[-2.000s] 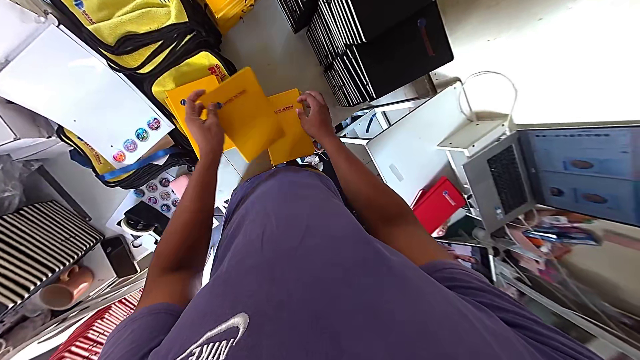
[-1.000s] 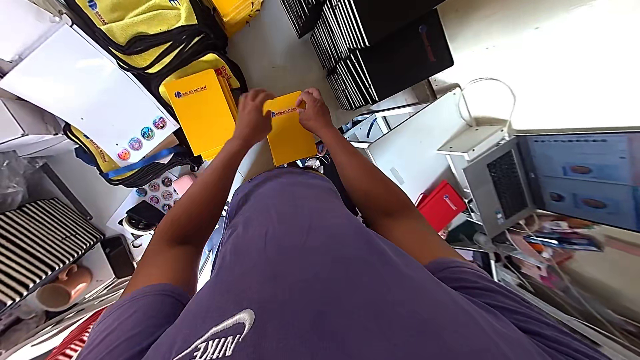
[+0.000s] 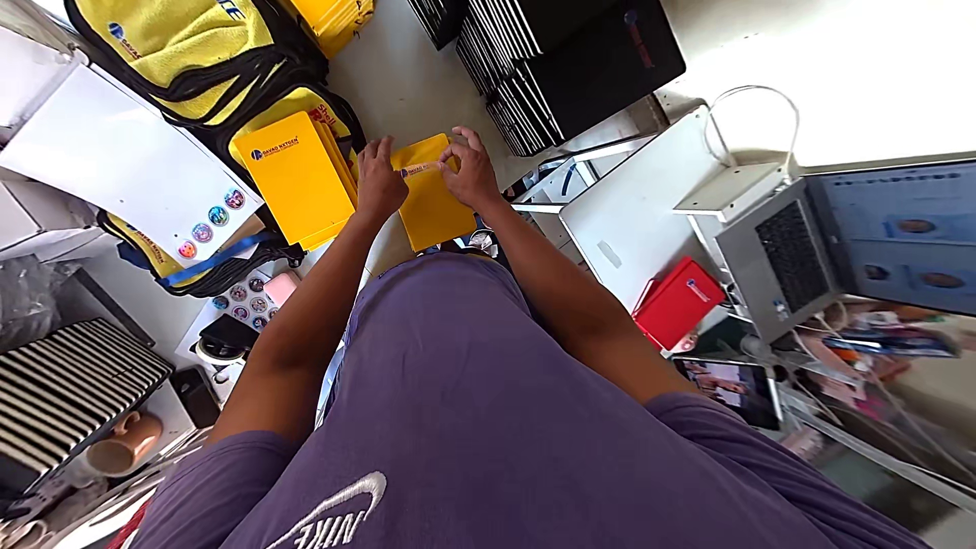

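A yellow notebook [image 3: 436, 210] bearing a printed logo lies before me, with a clear strip across the print at its upper part. My left hand [image 3: 381, 179] rests at the notebook's upper left edge, by one end of the strip. With thumb and forefinger together, my right hand [image 3: 469, 169] pinches the other end of the strip, its remaining fingers raised. Just left of my left hand is a stack of yellow notebooks [image 3: 293, 179], the top cover showing a logo.
Yellow-and-black bags [image 3: 191, 53] lie upper left, beside a white board with round stickers [image 3: 91, 160]. Stacks of black notebooks [image 3: 595, 69] stand at the top. A red notebook [image 3: 679, 303] and a laptop [image 3: 789, 255] are at right, a brown mug [image 3: 126, 446] lower left.
Two seconds ago my left hand held a yellow notebook up; a second ago it was at the notebook before me, and that stack stood at left. My right hand stays by the notebook's upper right.
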